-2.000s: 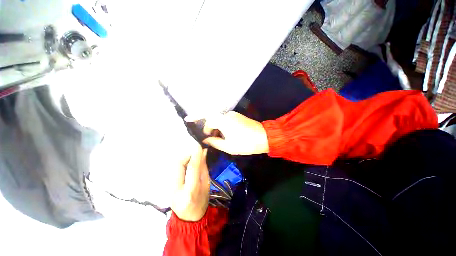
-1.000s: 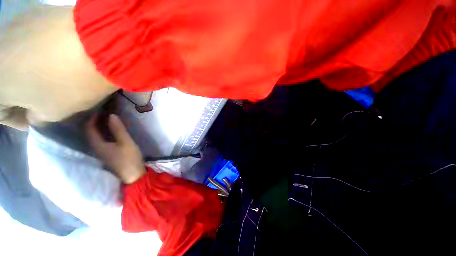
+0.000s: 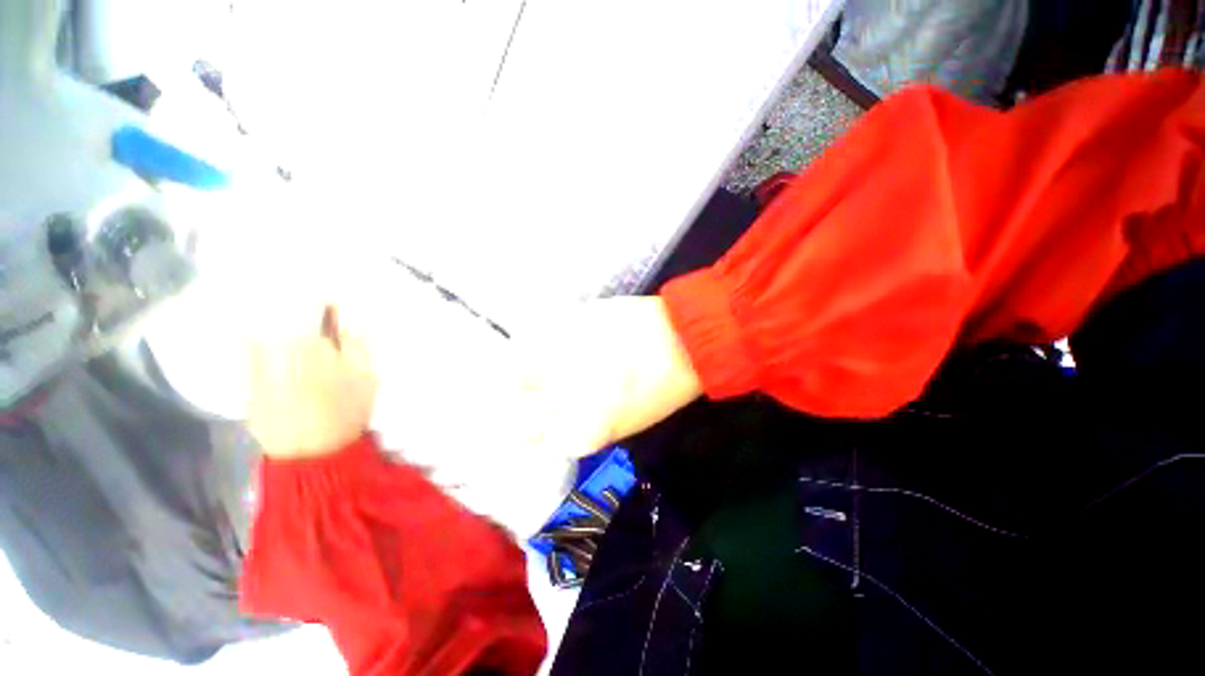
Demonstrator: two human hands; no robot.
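Note:
White cloth, badly overexposed, lies before the machine, with a thin dark broken line across the bright area. Grey cloth hangs at the left. My left hand is on the white cloth close to the round metal part of the sewing machine; its fingertips are lost in glare. My right hand is at the near side of the cloth, close to the table edge; glare hides its fingers. Whether either hand grips the cloth cannot be told.
The white machine with a blue part stands at the upper left. A blue bin with dark strips sits below my right wrist. The table edge runs diagonally. My dark, white-stitched garment fills the lower right. Grey cloth lies beyond.
My right arm, reaching across the machine area a second ago, is back near the table edge. My left hand is lower and nearer the machine than two seconds ago. The machine shows again.

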